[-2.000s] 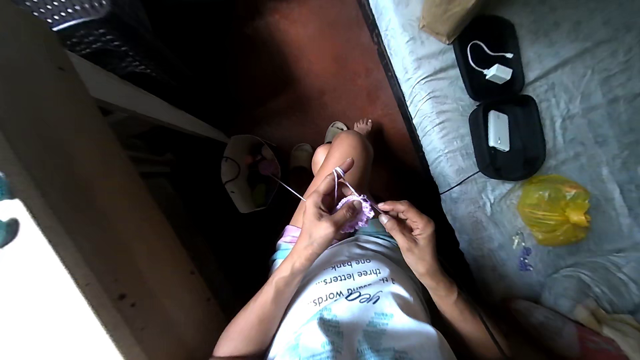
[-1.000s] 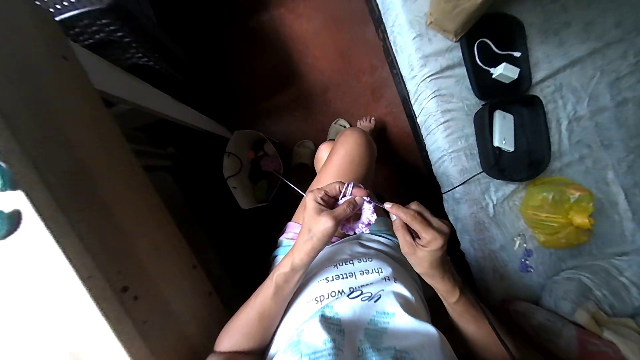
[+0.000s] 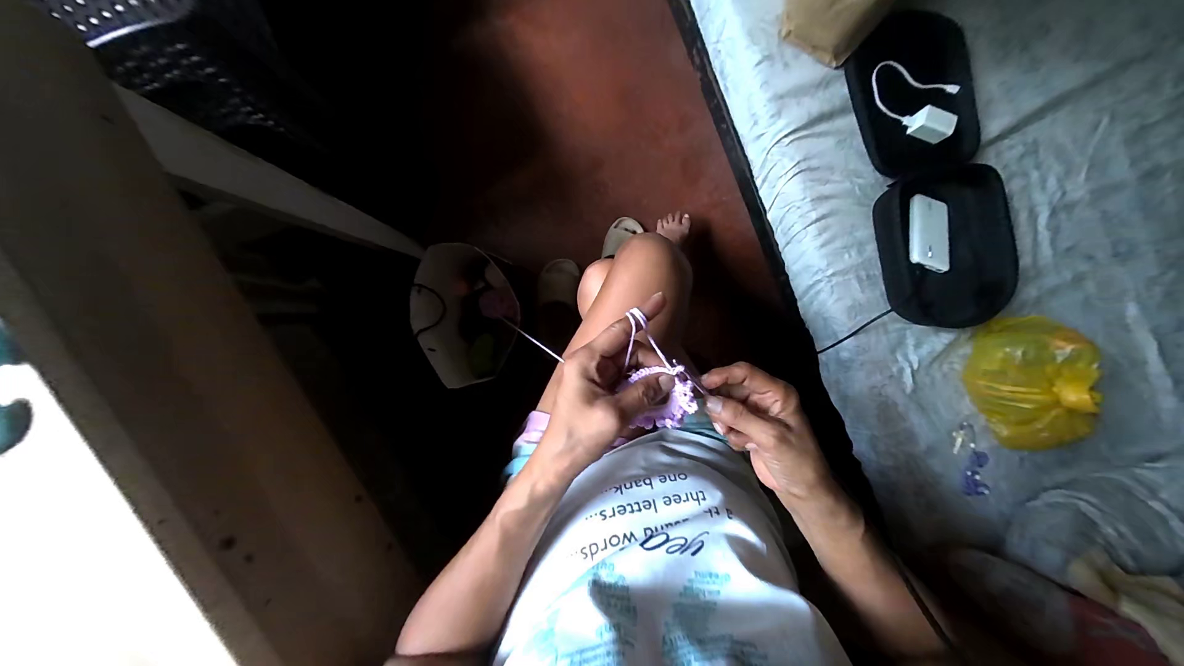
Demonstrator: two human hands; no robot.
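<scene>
My left hand (image 3: pixel 601 393) pinches a small lilac crochet piece (image 3: pixel 668 407) above my lap, its raised index finger wrapped with lilac yarn (image 3: pixel 636 319). Between thumb and fingers, my right hand (image 3: pixel 754 416) holds a thin crochet hook (image 3: pixel 696 381), its tip at the right edge of the piece; most of the hook is hidden by the fingers. A strand of the yarn runs from the left hand down to a pink-lilac ball (image 3: pixel 498 303) inside a pale container on the left.
The pale container (image 3: pixel 453 365) stands by my legs. On the grey-covered bed (image 3: pixel 888 398) at right lie an open black case (image 3: pixel 994 287) with a white power bank and charger, a yellow plastic bag (image 3: pixel 1031 384) and keys (image 3: pixel 967 453). A wooden beam (image 3: pixel 185 416) runs along the left.
My left index finger, bent low over the piece one second ago, is now raised with the yarn stretched from it. The right hand stays close beside the piece.
</scene>
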